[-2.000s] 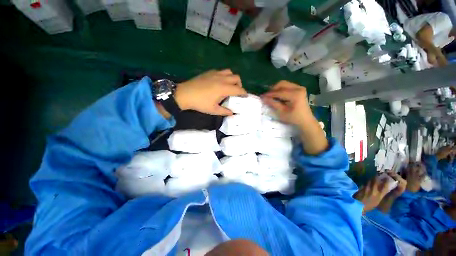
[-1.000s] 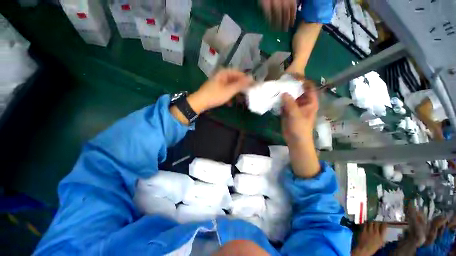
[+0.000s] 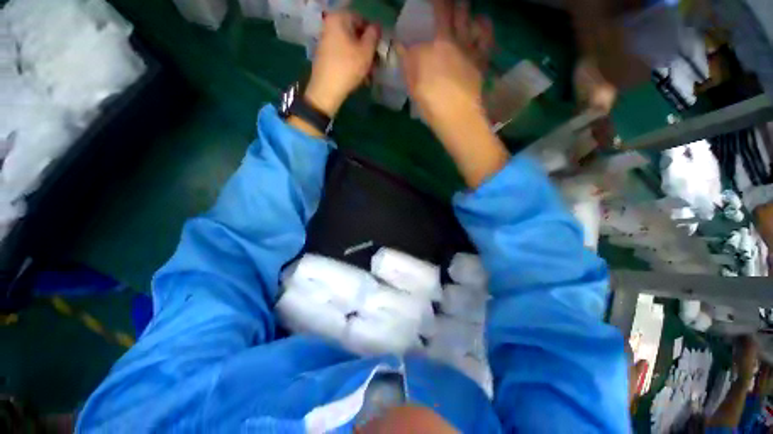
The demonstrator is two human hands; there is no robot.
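My left hand (image 3: 343, 55), with a black wristwatch, is at the top of the view beside the cartons, its fingertips near a carton's left side. What it holds I cannot tell. My right hand (image 3: 445, 72) is beside it, fingers at the open top of a white carton (image 3: 392, 80), blurred. A white flap (image 3: 415, 23) stands by its fingers. No wrapped bundle shows clearly in either hand. The black tray (image 3: 381, 208) lies before my body, its far part bare, with rows of white wrapped bundles (image 3: 405, 271) in its near part.
A black-edged supply tray (image 3: 152, 80) heaped with white bundles is at left. More cartons (image 3: 201, 10) stand at the top left. An open carton (image 3: 519, 89) is right of my hands. Another person's hand (image 3: 595, 89) is beyond it. A metal bar (image 3: 703, 288) crosses at right.
Both hands have moved forward from above the tray to the cartons. The white bundle they held is no longer clearly visible. The view has shifted, showing more of the left supply tray.
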